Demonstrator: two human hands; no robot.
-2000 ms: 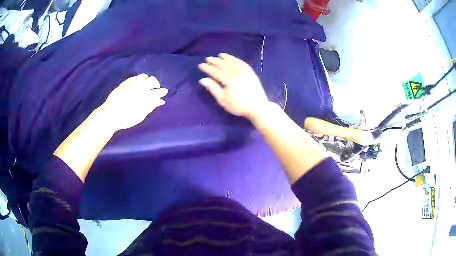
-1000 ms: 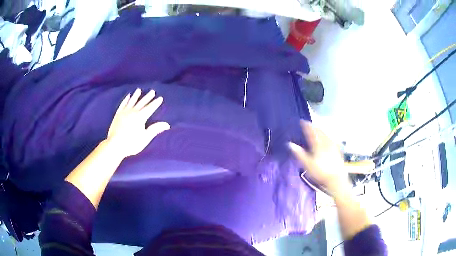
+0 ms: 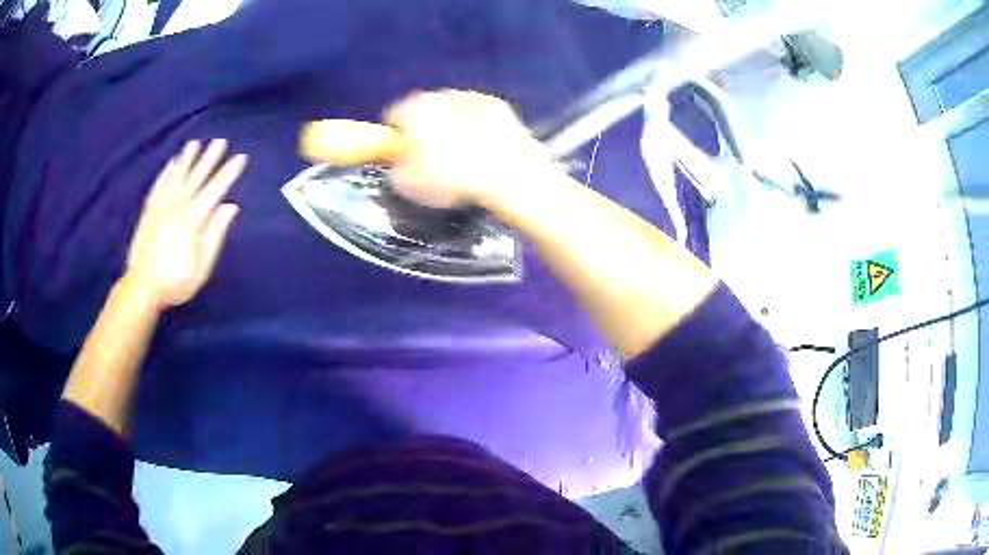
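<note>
A dark navy-purple garment (image 3: pixel 271 271) lies spread and slightly wrinkled over the table. My right hand (image 3: pixel 456 150) is closed on the yellow-orange iron handle (image 3: pixel 352 142), with the steam iron (image 3: pixel 407 228) below it on the garment. The iron's silver pointed tip faces left; my hand and forearm hide part of its top. My left hand (image 3: pixel 184 226) lies flat on the garment left of the iron, fingers apart, holding nothing.
Blue-violet table cover (image 3: pixel 488 407) shows along the near edge. White and dark pieces (image 3: pixel 119 22) are heaped at the upper left. A blurred pale hose (image 3: pixel 618 98) runs from the iron to the upper right. A green warning label (image 3: pixel 874 278) and black cable (image 3: pixel 922 325) are at the right.
My right hand has taken hold of the iron at the right and brought it left onto the garment. My left hand has shifted left. The view has shifted slightly.
</note>
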